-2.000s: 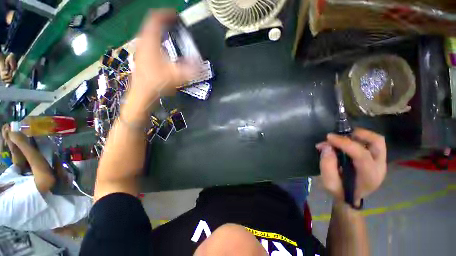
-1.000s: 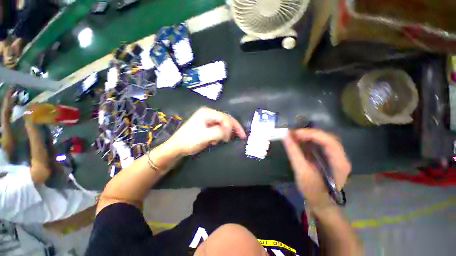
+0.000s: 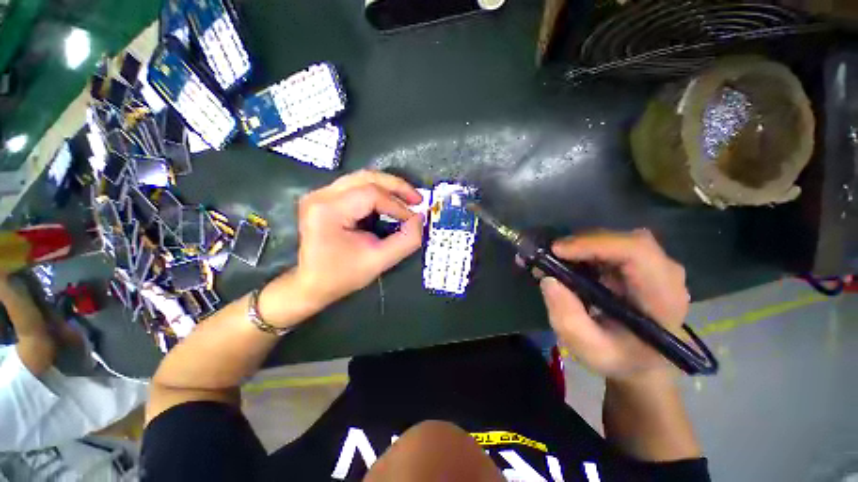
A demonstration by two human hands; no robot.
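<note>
A phone mainboard (image 3: 451,254) lies on the dark green mat in front of me, blue part away from me, white keypad part toward me. My left hand (image 3: 362,235) is at its upper left edge, thumb and forefinger pinching a small white-faced LCD module (image 3: 422,200) against the blue part. My right hand (image 3: 621,297) holds the black soldering iron (image 3: 602,299) like a pen, its metal tip at the upper right of the blue part. Whether the tip touches is too small to tell.
A pile of LCD modules (image 3: 150,221) lies at left, with waiting mainboards (image 3: 293,102) beside it. A brownish round container (image 3: 750,132) with silvery bits stands at right, near a dark wire coil (image 3: 677,38). A green conveyor (image 3: 71,56) and another person's arm (image 3: 28,315) are at far left.
The view has shifted closer. My left hand has come to the board's upper left and now pinches the LCD module. My right hand has let go of a small white piece and swung the iron's tip onto the board area.
</note>
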